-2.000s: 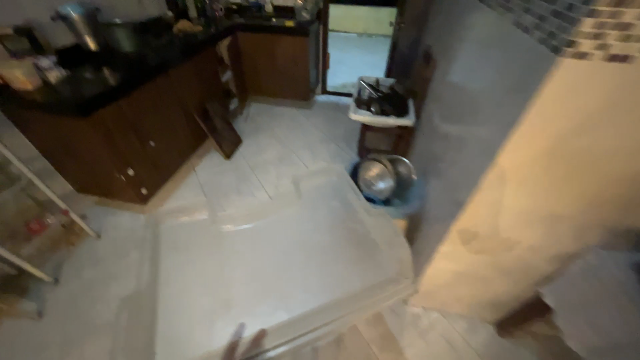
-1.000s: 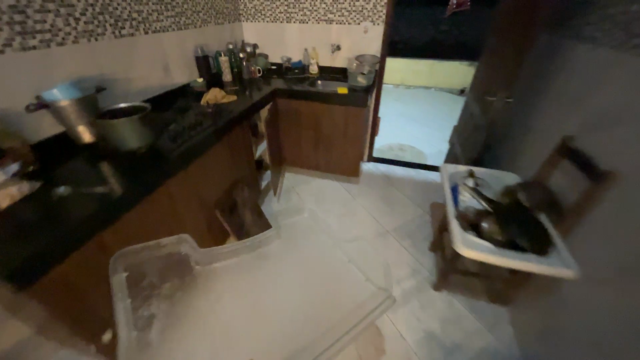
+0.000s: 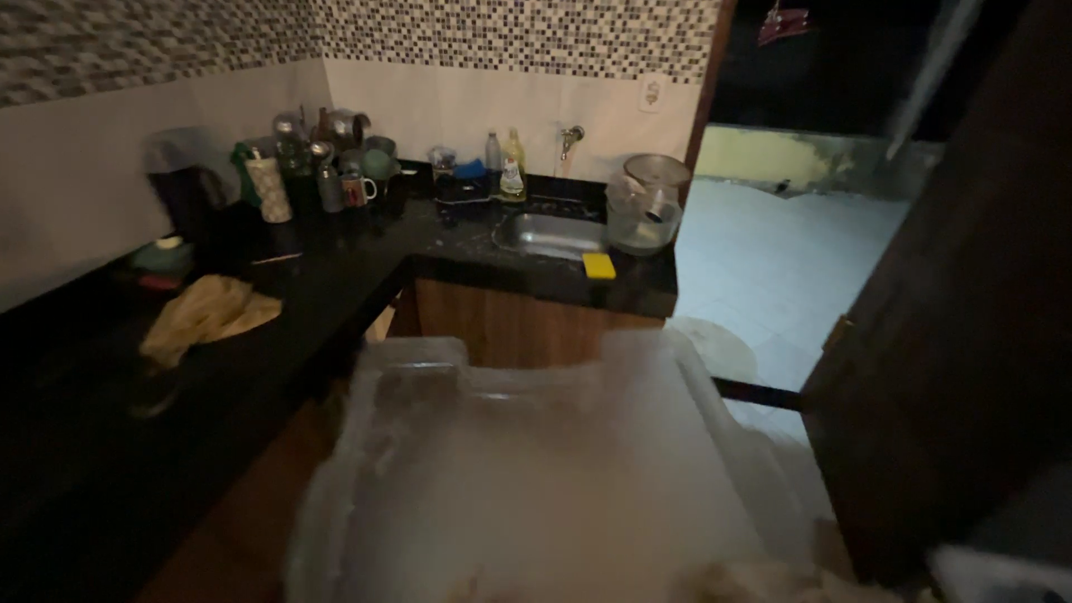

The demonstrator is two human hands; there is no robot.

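A large translucent plastic tray or lid [image 3: 536, 469] with a raised rim and a notched far edge fills the lower middle of the head view. It lies between me and the sink corner, its far edge in front of the wooden cabinet [image 3: 536, 322]. My hands are not plainly visible. Faint, blurred skin-toned shapes show at the bottom edge, below or behind the plastic, and I cannot tell which hand they belong to or how the fingers lie.
Left runs a black countertop [image 3: 335, 285] with a crumpled cloth [image 3: 209, 314], bottles and mugs [image 3: 356, 191]. At the corner are a steel sink [image 3: 553, 234], a yellow sponge [image 3: 599, 266] and a clear plastic bowl [image 3: 643, 222]. A dark door [image 3: 946, 318] stands at the right, beside a doorway with a threshold [image 3: 758, 394].
The view has moved forward toward the sink corner, with the plastic piece still in front of me. The chair with the white basin, seen at the right earlier, is now largely out of view.
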